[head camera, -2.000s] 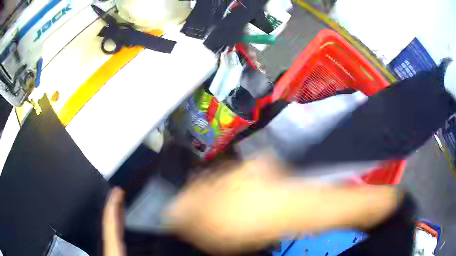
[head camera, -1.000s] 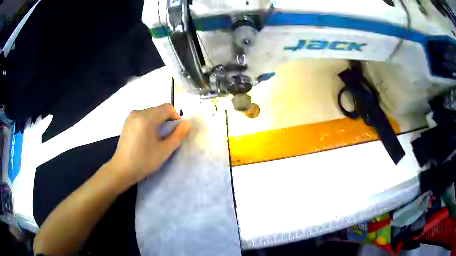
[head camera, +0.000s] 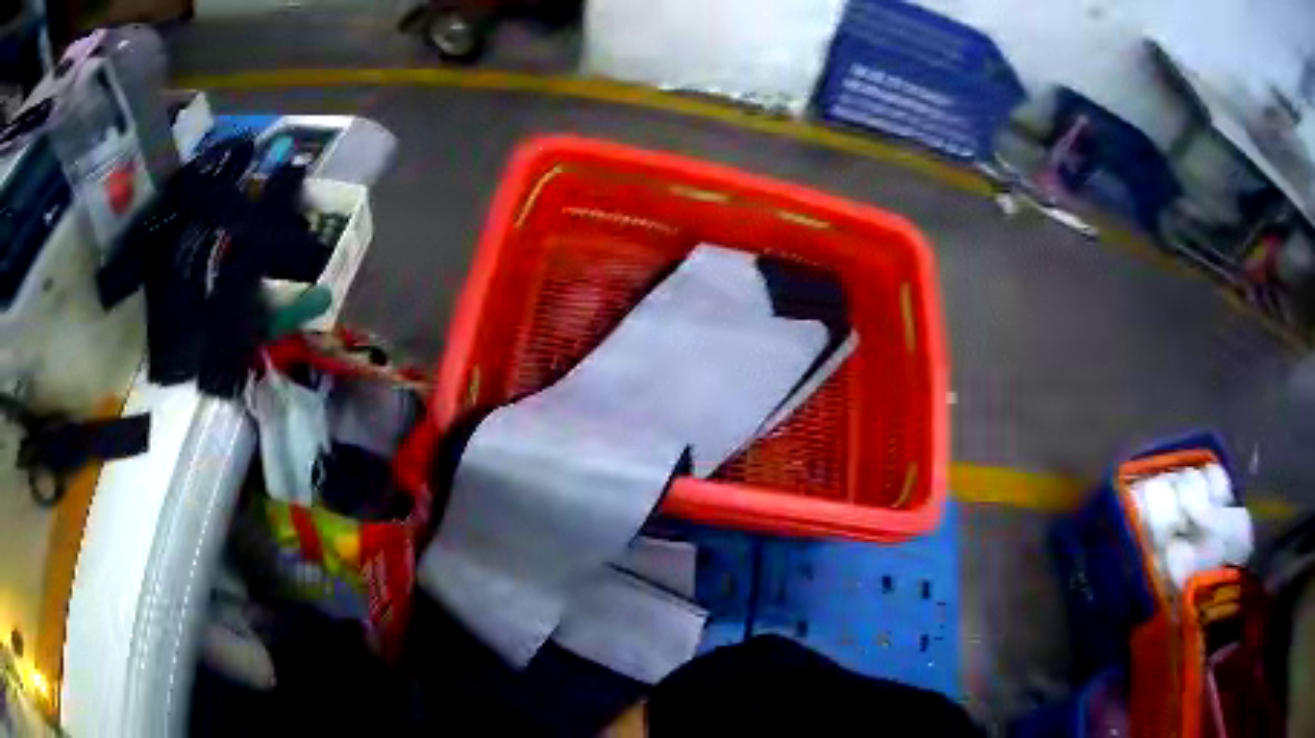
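Observation:
Long grey-backed panels (head camera: 577, 433) with black undersides lie in the red plastic basket (head camera: 923, 389) and hang over its near rim. Smaller grey-backed pieces (head camera: 635, 620) lie below them, outside the rim. Only a sliver of skin of my right hand (head camera: 626, 722) shows at the bottom edge, beside a black sleeve, below the hanging pieces. The rest is cut off or hidden, so its grip cannot be seen. My left hand is out of the picture.
The white machine table (head camera: 159, 534) is at the left, with black scissors (head camera: 43, 454) on it. Black cut pieces (head camera: 188, 274) lie at its far end. A blue slatted platform (head camera: 851, 606) is under the basket. An orange-rimmed bin (head camera: 1154, 476) holds white items at the right.
The view has swung right from the machine to the basket. My left hand, earlier on the grey-backed panel by the needle, has left the picture. A sliver of my right hand now shows.

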